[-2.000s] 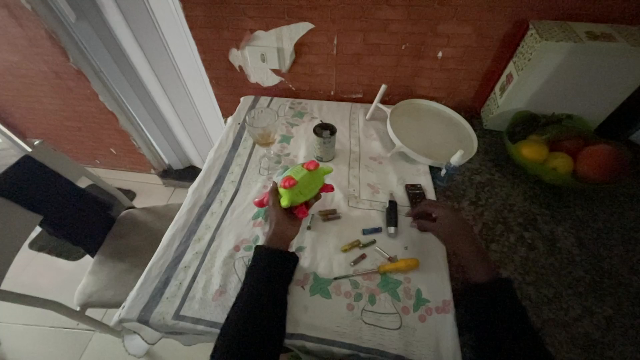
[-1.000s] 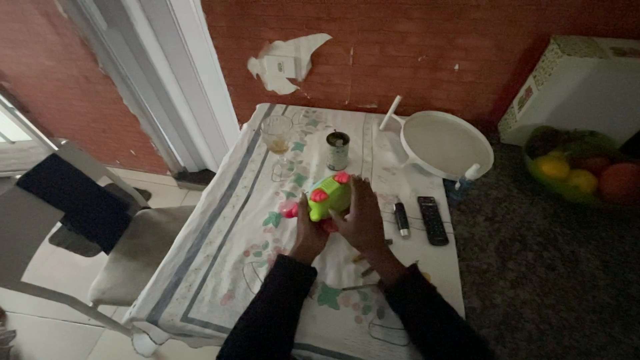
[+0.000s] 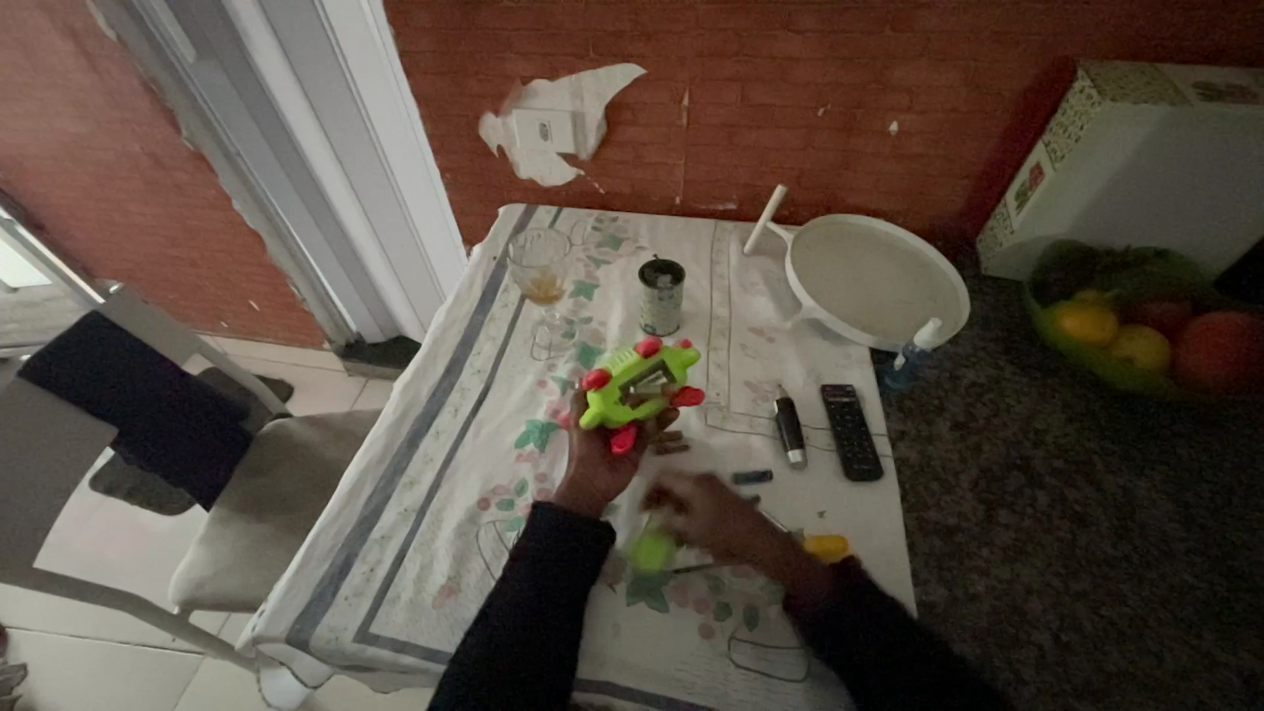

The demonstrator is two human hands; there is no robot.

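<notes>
My left hand (image 3: 599,462) holds a green plastic toy (image 3: 642,385) with pink-red feet, its underside up and a battery compartment uncovered. My right hand (image 3: 706,513), blurred, is just below it, with a small green piece (image 3: 652,549) at its fingers that looks like the compartment cover. Brown batteries (image 3: 671,442) lie beside the left hand, and a blue battery (image 3: 752,477) lies beyond the right hand. A screwdriver with a yellow handle (image 3: 826,547) is partly hidden by the right forearm. To the right are a black-and-silver cylindrical tool (image 3: 789,430) and a black remote control (image 3: 851,433).
A stemmed glass (image 3: 541,275), an open tin can (image 3: 661,296) and a white round pan-like tray (image 3: 874,279) stand along the table's back. A small blue bottle (image 3: 903,367) is at the right edge, near a bowl of fruit (image 3: 1126,346) on a dark counter. A chair (image 3: 267,494) is at the left.
My right hand has moved off the toy, down toward the table, with the small green piece. The toy's compartment, covered two seconds ago, now shows uncovered.
</notes>
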